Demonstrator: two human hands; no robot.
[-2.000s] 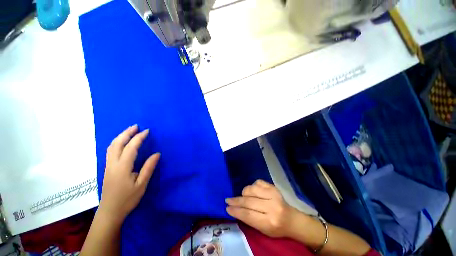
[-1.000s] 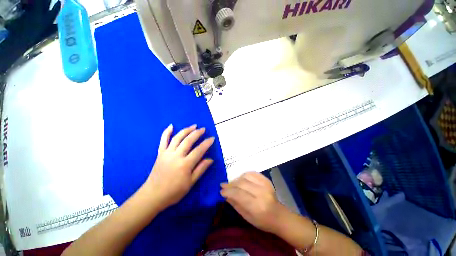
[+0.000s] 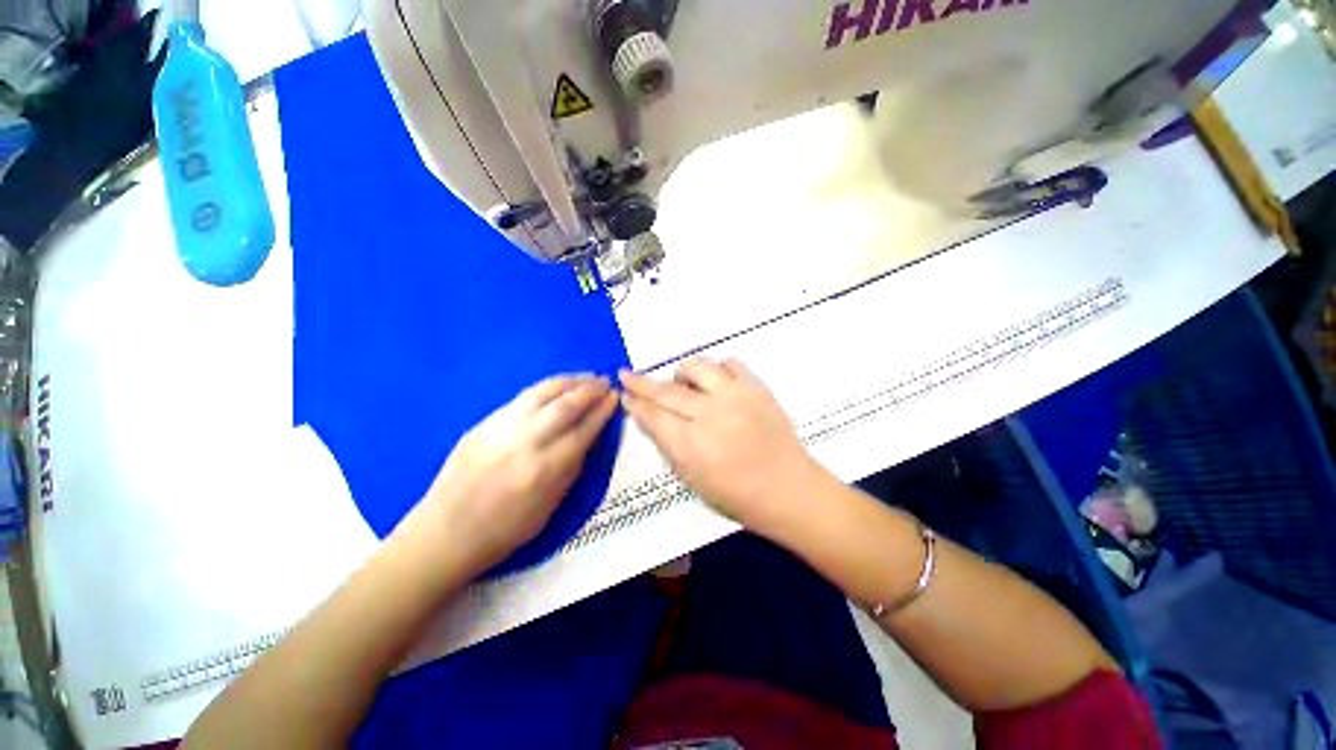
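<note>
A bright blue cloth panel [image 3: 425, 279] lies on the white table, its right edge under the presser foot [image 3: 588, 276] of the sewing machine [image 3: 513, 132]. My left hand [image 3: 531, 451] rests on the panel, fingertips together at its right edge. My right hand [image 3: 715, 428] meets it there, with thumb and fingers pinching the cloth edge below the needle. The panel's lower part curves beneath my left hand and forearm, which hide some of it.
A light-blue lamp [image 3: 217, 183] hangs at the upper left. Scissors [image 3: 1048, 191] lie under the machine arm at right. Blue baskets [image 3: 1172, 440] with cloth stand below the table's right side. Dark cloth [image 3: 81, 139] is at the upper left.
Both hands have moved up along the panel's right edge toward the needle and come together. The lower part of the panel has been drawn up onto the table. The view has shifted.
</note>
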